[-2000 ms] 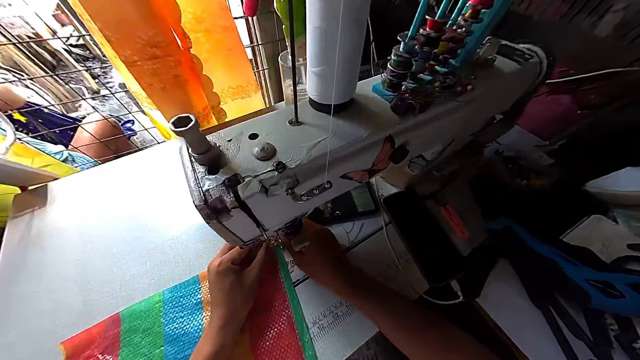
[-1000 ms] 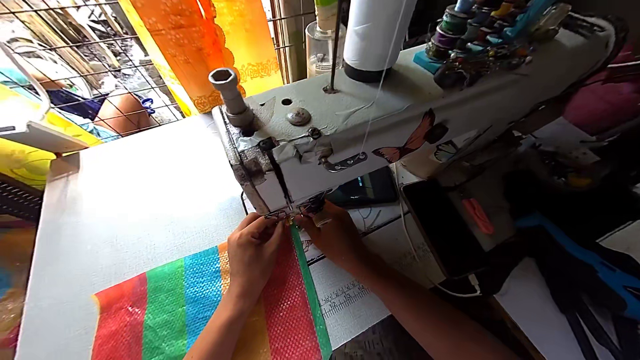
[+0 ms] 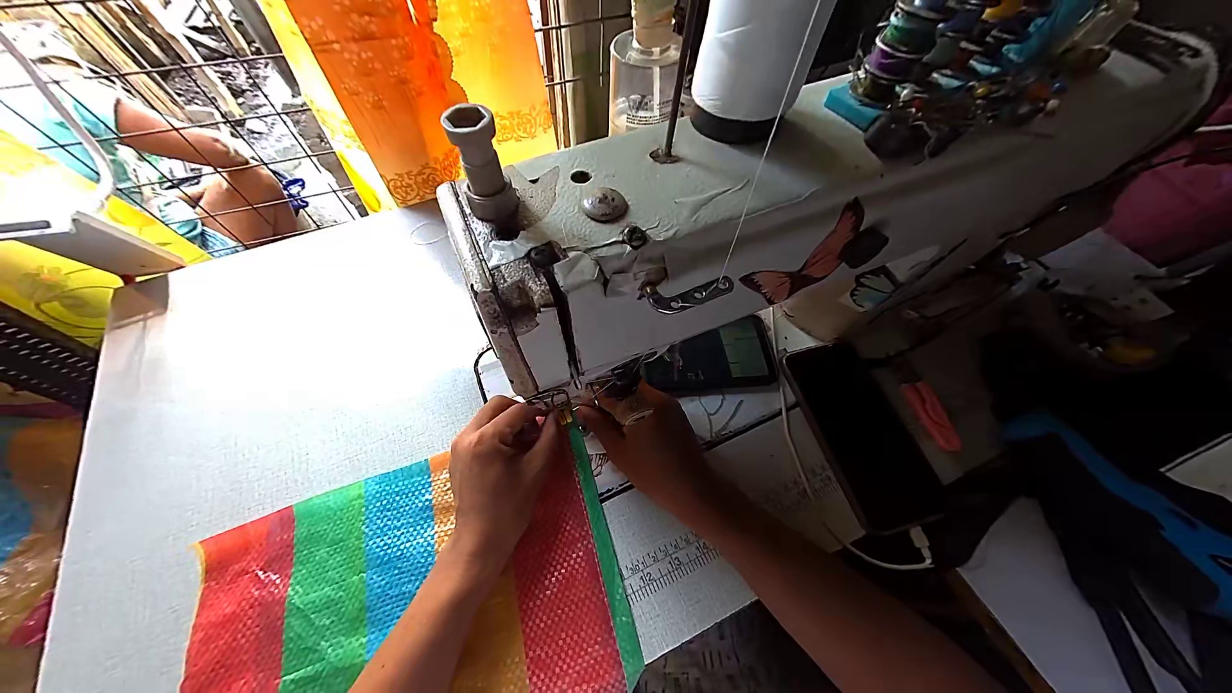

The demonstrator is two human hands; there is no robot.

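A striped woven plastic sheet (image 3: 404,558) lies on the white table, its green-bound edge (image 3: 606,558) running up to the needle area of a sewing machine (image 3: 616,318). My left hand (image 3: 505,462) rests on the sheet's top end beside the presser foot (image 3: 553,399), thumb and index finger pinching the material there. On the other side of the foot, my right hand (image 3: 650,443) has its fingertips at the end of the green edge; what they grip is partly hidden under the machine head. White thread runs down from a large cone (image 3: 756,58).
Right of the machine lie a smartphone with a cable (image 3: 866,443), red-handled snips (image 3: 931,414) and a black and blue item (image 3: 1126,491). Another phone (image 3: 717,356) lies behind my right hand. Bobbins (image 3: 895,63) stand on the machine. A person (image 3: 207,173) sits beyond the window grille.
Both hands stay close to the presser foot, with the sheet in nearly the same place under them. The view has shifted, so the machine appears further right.
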